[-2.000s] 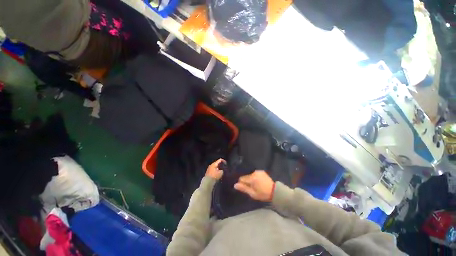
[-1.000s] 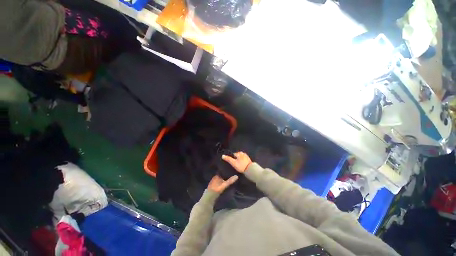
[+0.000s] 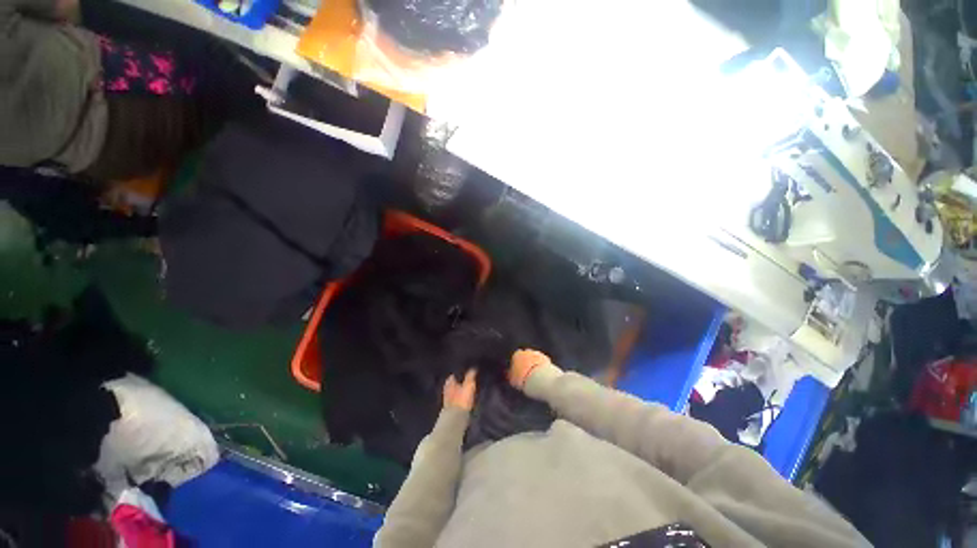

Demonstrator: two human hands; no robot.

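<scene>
A black garment (image 3: 402,343) lies as a dark mass over my lap and over the orange basket (image 3: 307,359), whose bright rim shows around it. My left hand (image 3: 460,390) is on the cloth near my lap, its fingers pointing up the picture and seeming to pinch the fabric. My right hand (image 3: 526,367) is just to the right, closed on the same cloth with its fingertips hidden in it. A small gap of black cloth lies between the hands. Folds and edges are hard to make out in the dark fabric.
The white sewing table (image 3: 600,139) glares at upper right, with a sewing machine (image 3: 857,203) and dark-handled shears (image 3: 769,209) on it. A plastic-wrapped black bundle (image 3: 434,19) sits at the top. A blue scrap bin (image 3: 675,369) is at right. A seated person (image 3: 48,86) is upper left.
My hands, apart and partly off the cloth a second ago, are now both down in the black cloth. The view has shifted, so the surroundings sit further left.
</scene>
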